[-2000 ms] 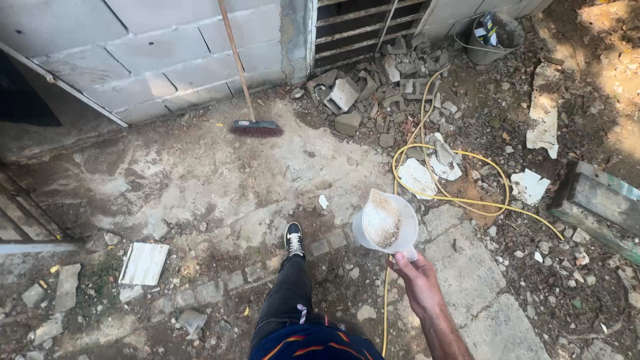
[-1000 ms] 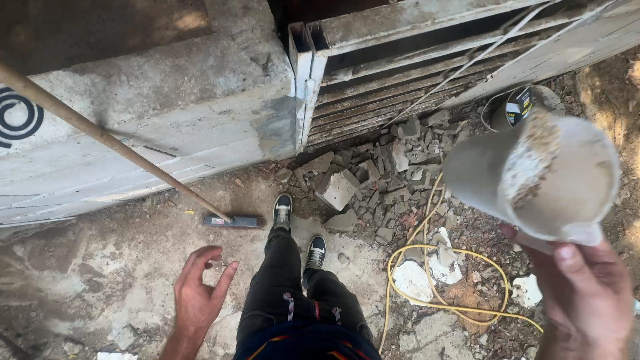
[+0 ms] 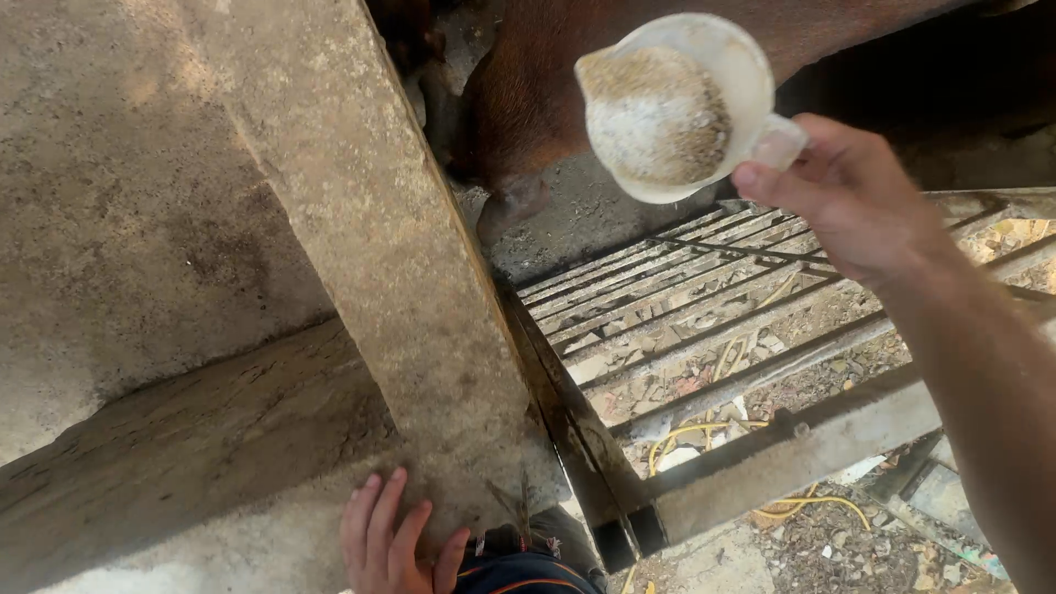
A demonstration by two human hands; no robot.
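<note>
My right hand [image 3: 841,194] grips the handle of a translucent plastic measuring jug [image 3: 755,91] at the upper right. Inside the jug lies a heap of coarse tan feed-like grains with white powder [image 3: 660,115]. The jug is held out above the metal bars, in front of a reddish-brown animal [image 3: 536,74] whose full shape is cut off by the frame. My left hand [image 3: 396,536] rests with spread fingers on or just over the top of a concrete wall [image 3: 437,396] at the bottom, holding nothing.
A rusty barred metal gate [image 3: 792,462] runs across the right, beside the wall's end. Left of the wall is a concrete trough or enclosure floor [image 3: 140,206]. Rubble and a yellow hose [image 3: 813,501] lie on the ground beyond the bars.
The view has moved up to the wall and gate, and the animal has come into sight. My right hand still holds the jug, now over the gate side; my left hand has come to the wall top.
</note>
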